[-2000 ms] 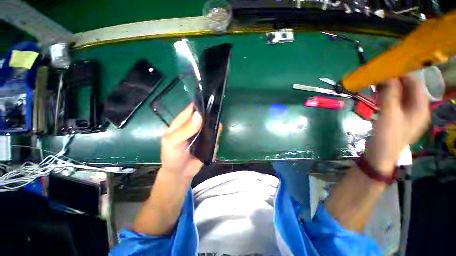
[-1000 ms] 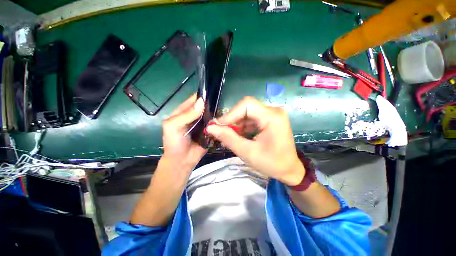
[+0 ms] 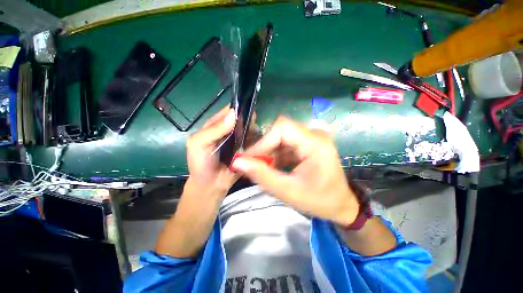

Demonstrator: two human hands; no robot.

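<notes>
My left hand [image 3: 209,149] holds a black smartphone body [image 3: 250,86] on edge, tilted, its top pointing away from me. A clear protective film [image 3: 234,57] stands up along its left side. My right hand [image 3: 304,171] is at the near end of the phone, thumb and fingers closed on a small red tool [image 3: 252,161]. The tool's tip is at the phone's lower edge; whether it is inserted cannot be told. A thin black middle frame [image 3: 182,117] with an open window lies on the green mat left of the phone.
A dark screen assembly [image 3: 135,86] lies at left. At right are a pink-red tube [image 3: 379,95], silver tweezers [image 3: 373,78], a red block [image 3: 428,104], an orange barrel [image 3: 467,47] hanging low and a white cup [image 3: 494,75]. A blue pick [image 3: 322,105] lies right of the phone.
My right hand has come from beside the orange barrel at right to the phone's near end, now with a small red tool. My left hand still holds the phone and film.
</notes>
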